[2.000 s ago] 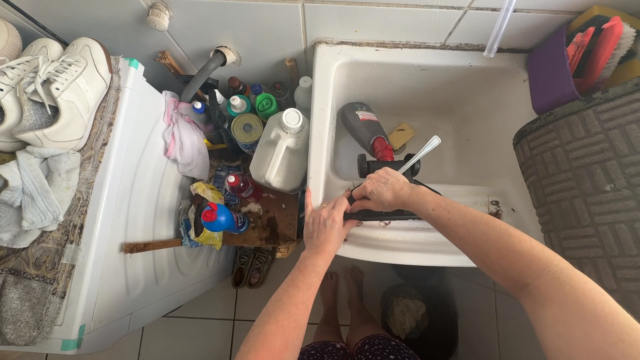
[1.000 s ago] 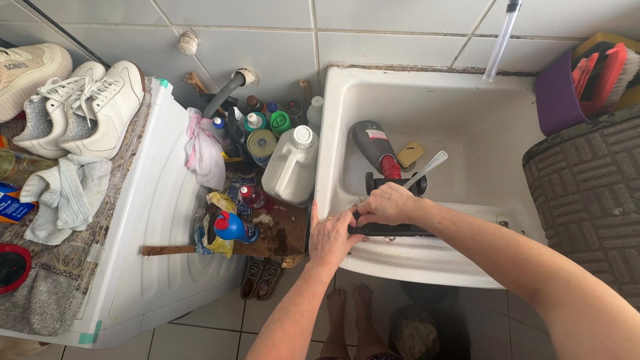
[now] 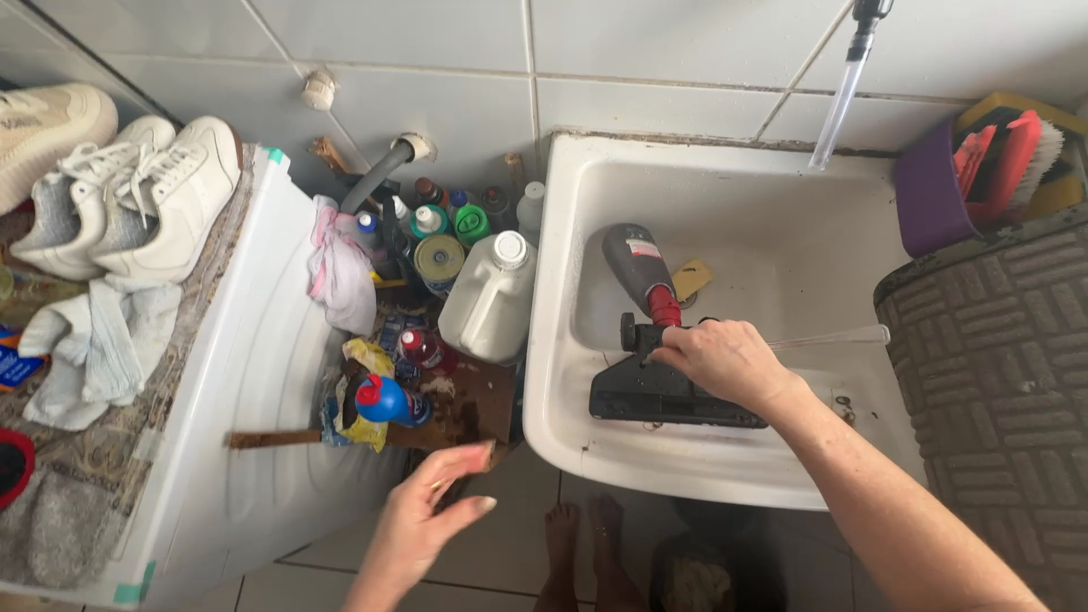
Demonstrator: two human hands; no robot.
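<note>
A black vacuum cleaner floor head (image 3: 663,399) lies on the ribbed front ledge of the white laundry sink (image 3: 561,408). My right hand (image 3: 722,357) is closed over its neck and also around a clear-handled utensil (image 3: 833,337) that points right; its far end is hidden by the fingers. My left hand (image 3: 429,510) is in the air left of the sink's front corner, fingers apart and holding nothing. Behind the floor head, a grey bottle with a red neck (image 3: 642,268) lies in the basin, beside a yellow sponge (image 3: 691,280).
Left of the sink stand a white jug (image 3: 489,297), a blue bottle with a red cap (image 3: 391,401) and several other bottles. A wooden stick (image 3: 276,439) juts out there. White shoes (image 3: 170,200) rest farther left. A purple container (image 3: 935,191) holds brushes at right, above a textured grey mat (image 3: 1003,340).
My left hand has let go of the floor head and moved left, away from the sink. My right hand stays at the floor head, while the utensil now lies flatter, pointing right.
</note>
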